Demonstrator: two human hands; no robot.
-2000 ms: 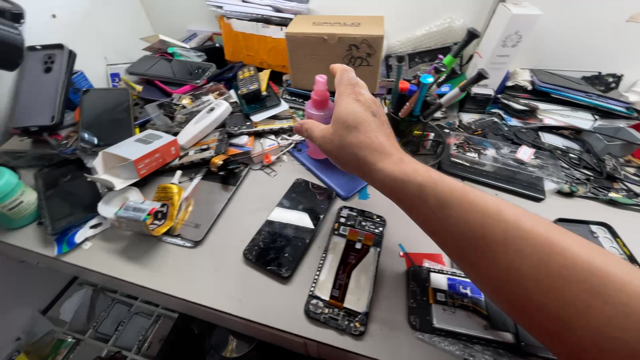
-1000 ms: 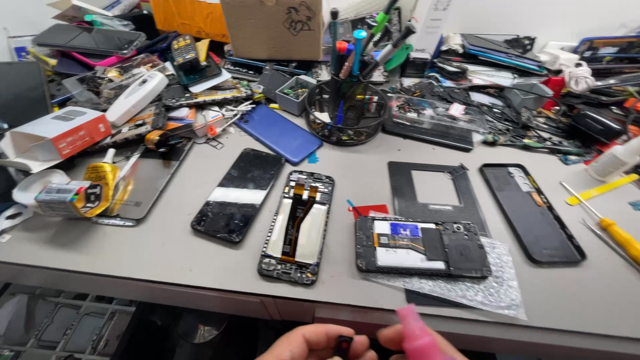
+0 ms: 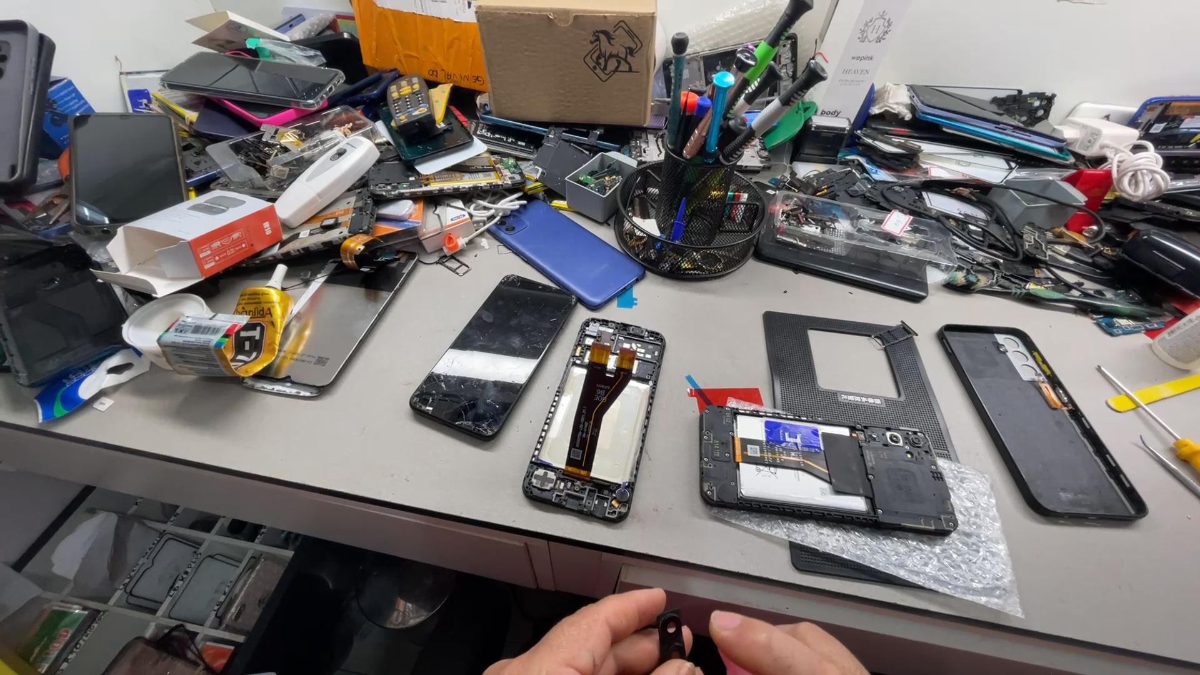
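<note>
At the bottom edge, my left hand [image 3: 591, 642] holds a small black phone part [image 3: 670, 633] with a round hole between thumb and fingers. My right hand [image 3: 783, 647] is just right of the part, fingers near it; a bit of pink shows beneath, and what the palm holds is mostly hidden. Beyond my hands lie an opened phone frame with a flex cable [image 3: 600, 412], a cracked phone screen [image 3: 495, 356], and an opened phone with its battery showing [image 3: 825, 469] on bubble wrap [image 3: 980, 539]. A black back cover [image 3: 1041, 422] lies to the right.
A mesh pen holder [image 3: 689, 225] with screwdrivers stands behind, beside a blue phone cover [image 3: 567, 253]. Piled parts and a cardboard box [image 3: 567, 61] line the back. A yellow-handled screwdriver [image 3: 1183, 450] lies at right. Below the table edge is a divided drawer [image 3: 187, 581].
The hand that reached to the pink bottle at the back has drawn back. The pink bottle was at the bottom edge a second ago and is now mostly out of sight.
</note>
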